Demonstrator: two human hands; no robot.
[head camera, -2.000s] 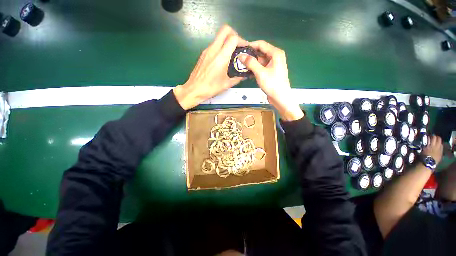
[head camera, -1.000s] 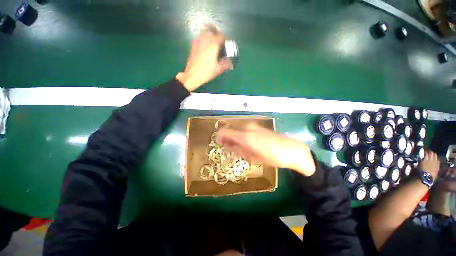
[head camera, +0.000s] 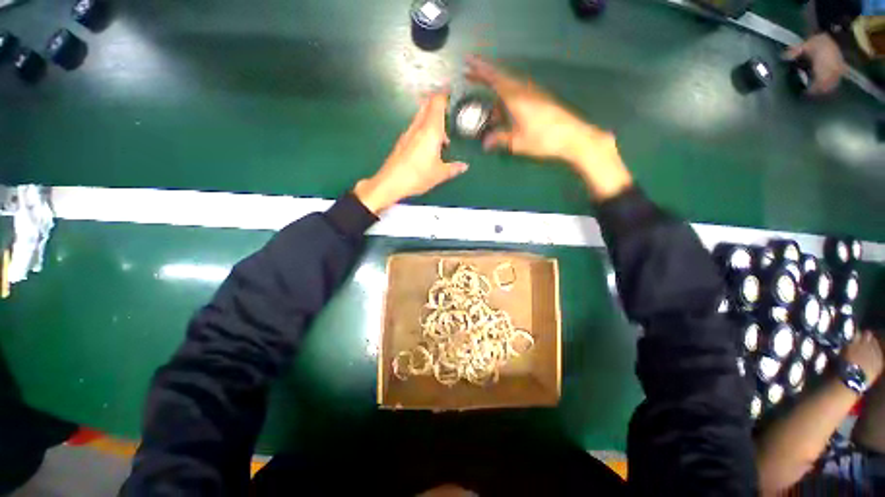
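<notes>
A black round unit (head camera: 473, 116) with a blurred pale end face is between my two hands over the green belt. My left hand (head camera: 412, 160) is open at its left, with thumb and fingers apart and nothing in it. My right hand (head camera: 539, 121) is at its right, index finger stretched out above and thumb below. Its inner fingers meet the unit's right side, but blur hides whether they grip it. No cream ring can be made out on the unit. An open cardboard box (head camera: 548, 335) nearer my body holds a loose heap of cream rings (head camera: 471, 335).
Another black unit (head camera: 430, 24) stands beyond my hands on the green belt (head camera: 262, 126). Several units are at the far left. The white strip (head camera: 175, 206) runs under my forearms. Many units (head camera: 784, 291) cluster at right beside a neighbour's arm (head camera: 810, 427). Another person's hand (head camera: 823, 63) is at far upper right.
My right hand has moved from over the box to the unit above the belt. My left hand has opened and come slightly nearer. Another unit now shows beyond my hands. The whole view has shifted.
</notes>
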